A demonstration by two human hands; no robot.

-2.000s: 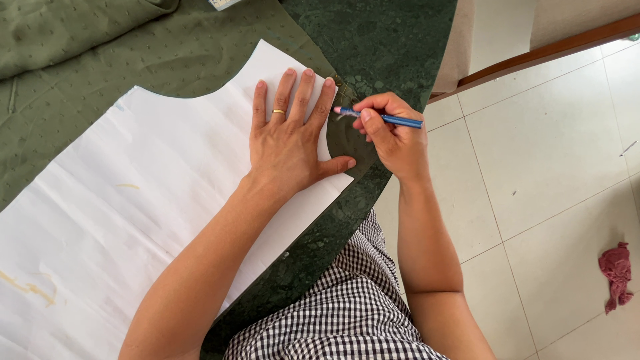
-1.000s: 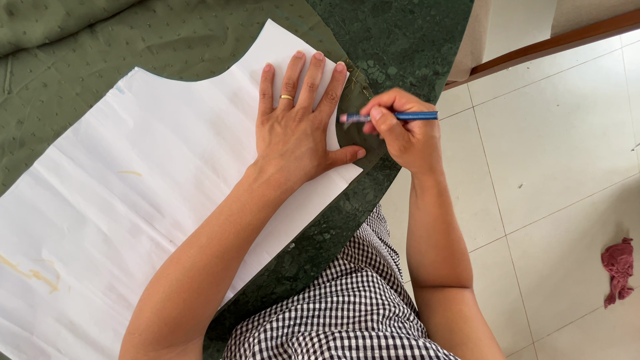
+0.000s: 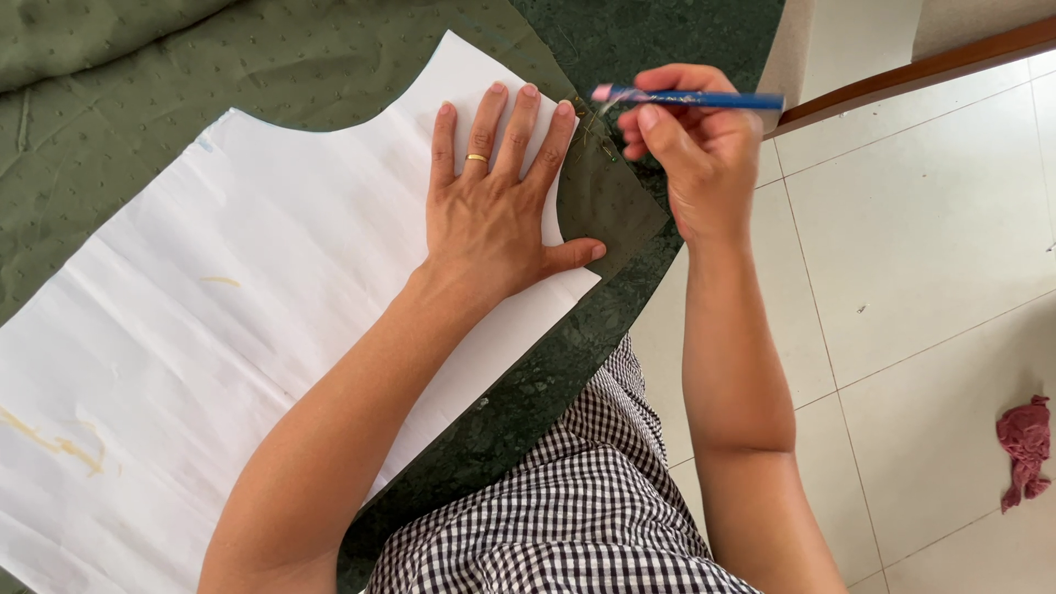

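My left hand [image 3: 503,194] lies flat with fingers spread on a white paper sewing pattern [image 3: 272,247], its thumb reaching over the curved cut edge. Beneath the paper is dark green dotted fabric [image 3: 346,58]. My right hand [image 3: 701,153] grips a blue pencil [image 3: 726,100] with a pinkish-white end, raised above the table just right of the pattern. A few straight pins [image 3: 594,136] lie on or in the fabric between the two hands. The pencil's motion is slightly blurred.
The dark green marble tabletop [image 3: 528,412] curves along the right and front. A wooden bar [image 3: 916,78], perhaps part of a chair, crosses the upper right. A crumpled dark red cloth [image 3: 1025,450] lies on the tiled floor [image 3: 932,313]. Folded fabric is bunched at the upper left.
My right hand has lifted the pencil up and away from the pattern's curved edge. My left hand keeps its place on the paper.
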